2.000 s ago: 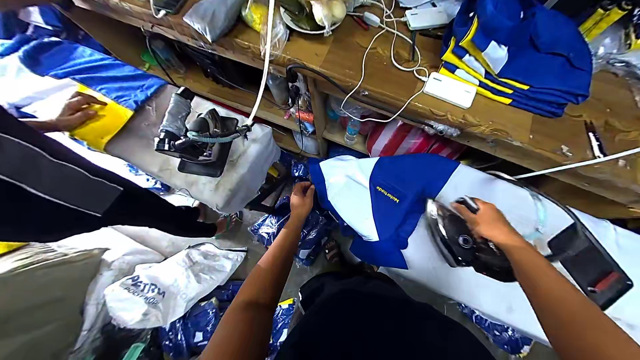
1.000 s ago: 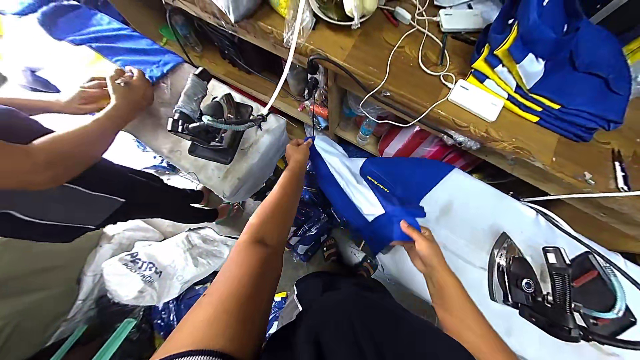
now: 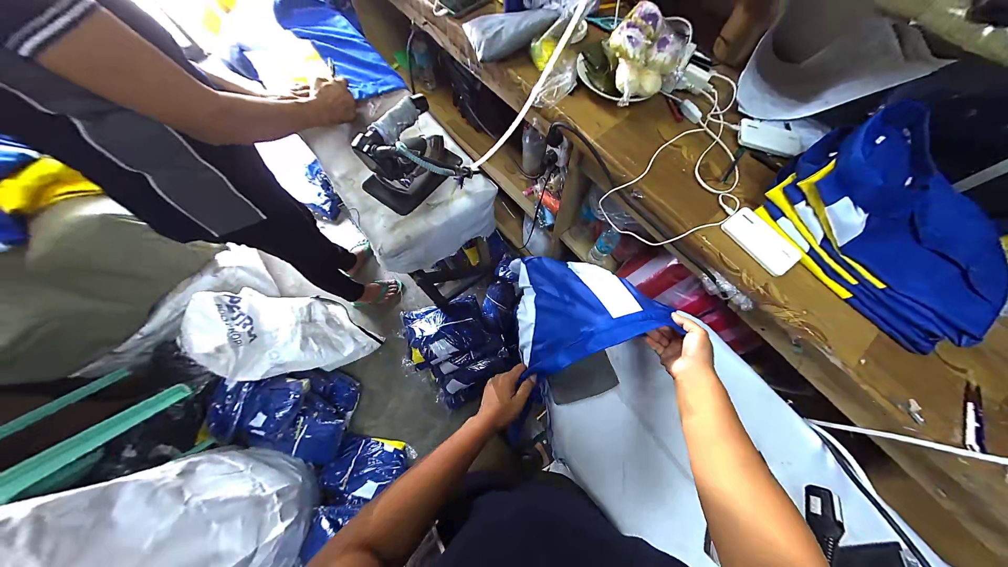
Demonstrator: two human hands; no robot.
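Observation:
A blue fabric piece [image 3: 567, 315] with white panels is stretched between my hands over the near end of the white padded ironing board [image 3: 630, 441]. My left hand [image 3: 506, 396] pinches its lower left edge, and my right hand [image 3: 682, 346] grips its right corner. A grey patch shows on the board just below the cloth. Part of a black iron stand or handle [image 3: 824, 516] is visible at the bottom right, mostly cut off by the frame. Another steam iron [image 3: 405, 169] rests on a second padded board at the upper left.
A co-worker's hands [image 3: 335, 101] are at blue cloth on the second board. The wooden shelf [image 3: 890, 370] along the right bears folded blue garments [image 3: 906, 228], a white power bank [image 3: 761, 240] and cables. Plastic-wrapped blue packs [image 3: 457, 346] and a white sack [image 3: 268, 335] lie on the floor.
My right hand let go of the iron between the first two frames and took hold of the blue fabric. Since then the fabric has been lifted and turned. The view has swung left.

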